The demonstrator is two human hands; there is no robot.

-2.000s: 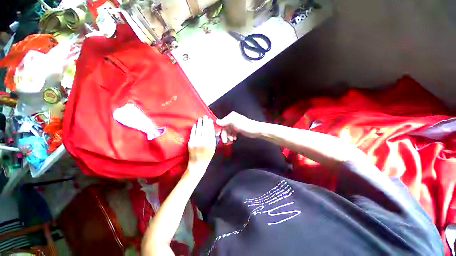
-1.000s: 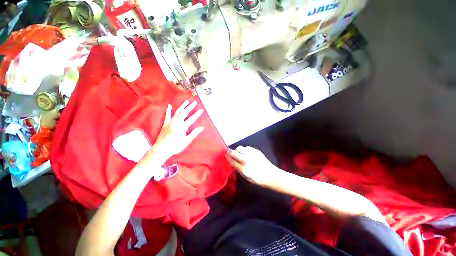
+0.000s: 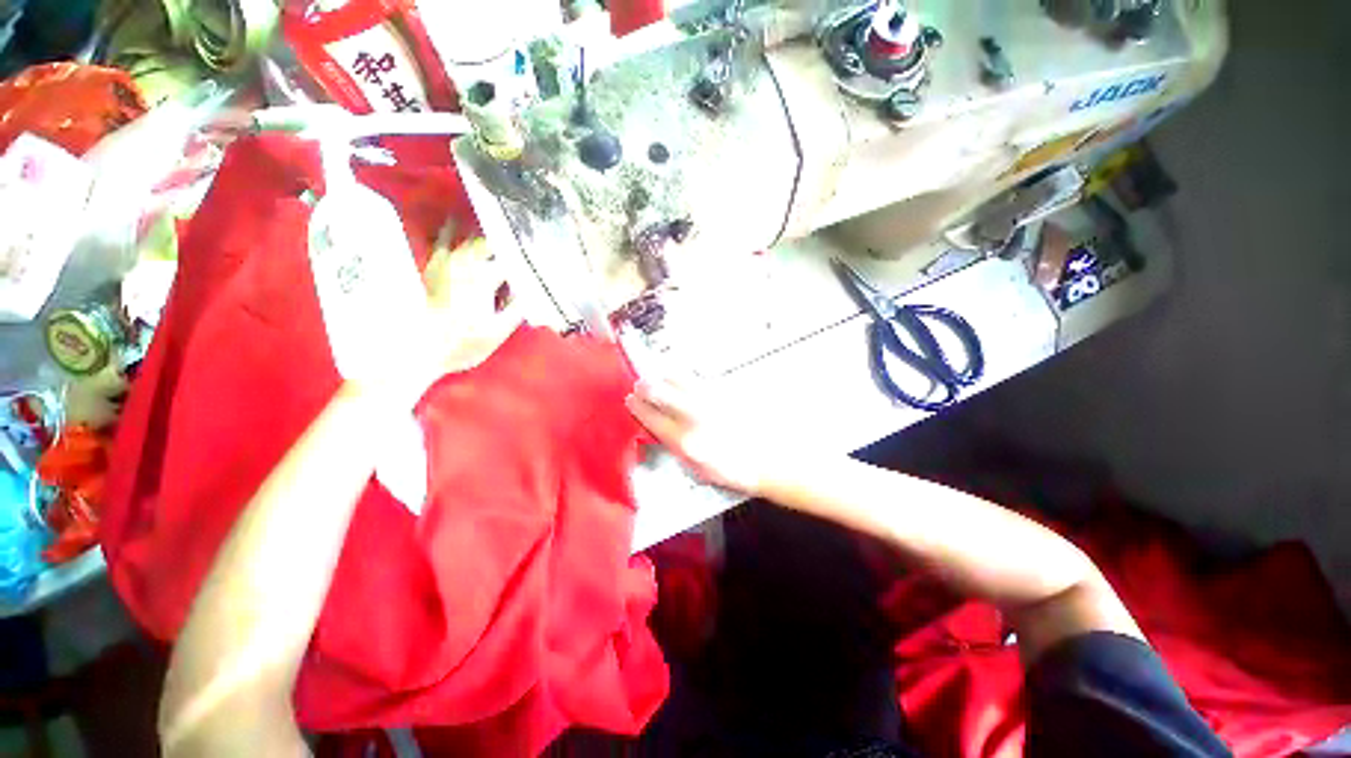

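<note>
A large red garment piece (image 3: 504, 548) lies over the left part of the machine table and hangs off its front edge. The cream sewing machine (image 3: 830, 133) stands behind it. The cloth edge lies at the presser foot (image 3: 648, 314). My left hand (image 3: 459, 304) rests on the cloth left of the needle, fingers partly hidden by glare. My right hand (image 3: 679, 430) pinches the cloth edge just in front of the needle. A long white piece (image 3: 353, 267) lies over the red cloth, partly under my left forearm.
Black-handled scissors (image 3: 922, 353) lie right of the needle under the machine arm. A red bottle (image 3: 371, 59) with a white label is behind the cloth. A small round tin or roll (image 3: 82, 339) and crumpled bags (image 3: 67, 111) are at left. A red cloth heap (image 3: 1200, 637) is at lower right.
The view has come closer to the machine. My left hand has moved up to the left of the needle. My right hand and the cloth edge are nearer the needle. The cloth is more bunched.
</note>
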